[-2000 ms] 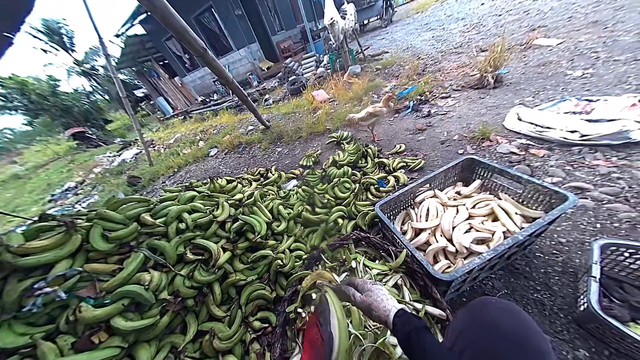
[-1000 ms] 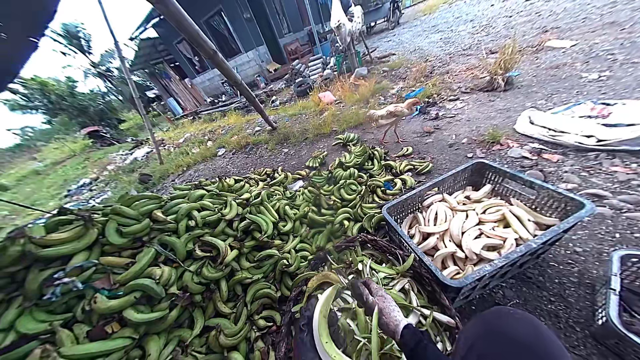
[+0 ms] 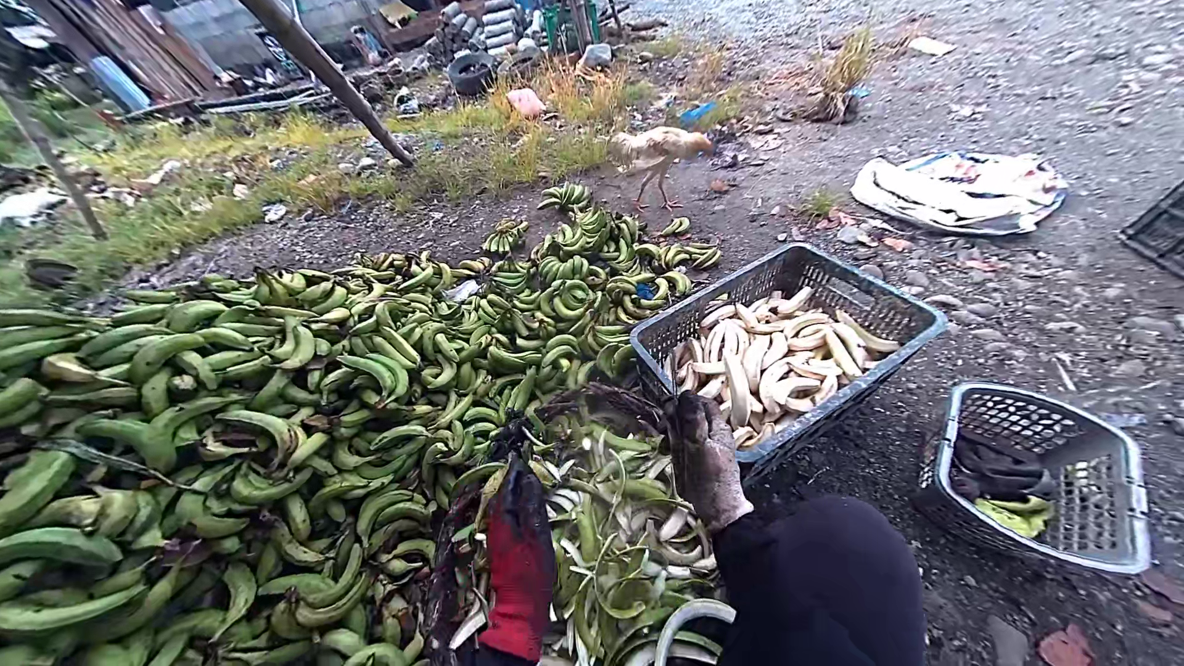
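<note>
My left hand [image 3: 520,532], in a red glove with dark, dirty fingers, reaches forward at the edge of a large heap of green bananas or plantains [image 3: 342,407]. Whether its fingers hold anything is unclear. My right hand [image 3: 708,458], in a soiled pale glove with a dark sleeve, is at the near left corner of a dark plastic crate [image 3: 842,407]. Peeled pale fruit [image 3: 786,356] lies in that crate. What the right fingers hold, if anything, cannot be made out. Between my hands lies a pile of green peels [image 3: 615,536].
A smaller plastic basket [image 3: 1096,555] holding dark cloth and something yellow-green stands at the right. Another dark crate [image 3: 1161,227] shows at the right edge. A chicken [image 3: 659,153] stands beyond the heap. A white sack [image 3: 962,192] lies on the gravel; a slanted pole [image 3: 328,79] rises behind.
My right hand has moved from the peel pile to the corner of the crate of peeled fruit. The red-gloved left hand has moved forward to the heap's edge. The view has tilted down.
</note>
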